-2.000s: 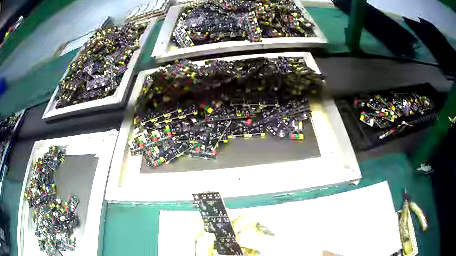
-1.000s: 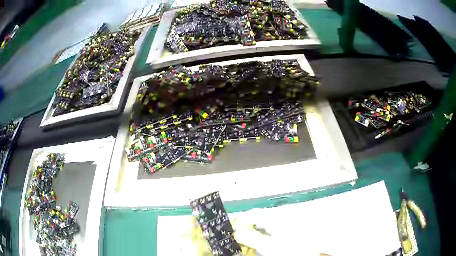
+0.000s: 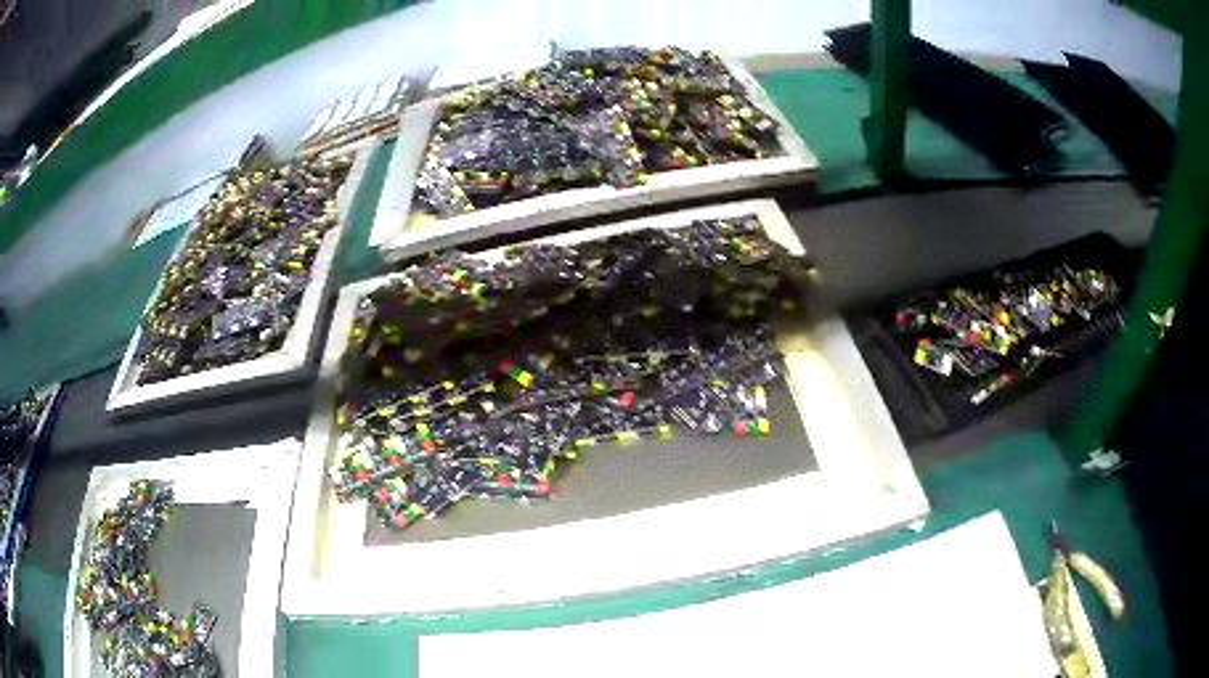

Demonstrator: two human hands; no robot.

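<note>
Neither of my hands is in view. Nearest in front of me is the white work sheet (image 3: 743, 612), cut off by the bottom edge. Beyond it stands a large white-framed tray (image 3: 610, 563) with heaped circuit board strips (image 3: 464, 431) bearing red, yellow and green blocks. The tray's grey base shows at its near side. Side cutters (image 3: 1071, 607) with yellowish handles lie at the sheet's right edge.
White-framed trays with heaped strips stand at near left (image 3: 272, 556), far left (image 3: 318, 311) and far middle (image 3: 398, 199). A black tray (image 3: 915, 397) of strips lies right. Green posts (image 3: 890, 93) rise behind and at right. Long dark shapes (image 3: 975, 106) lie upper right.
The view has tilted up, so the trays sit lower in the picture. The black circuit board strip and the pale, washed-out hands holding it have left the view at the bottom.
</note>
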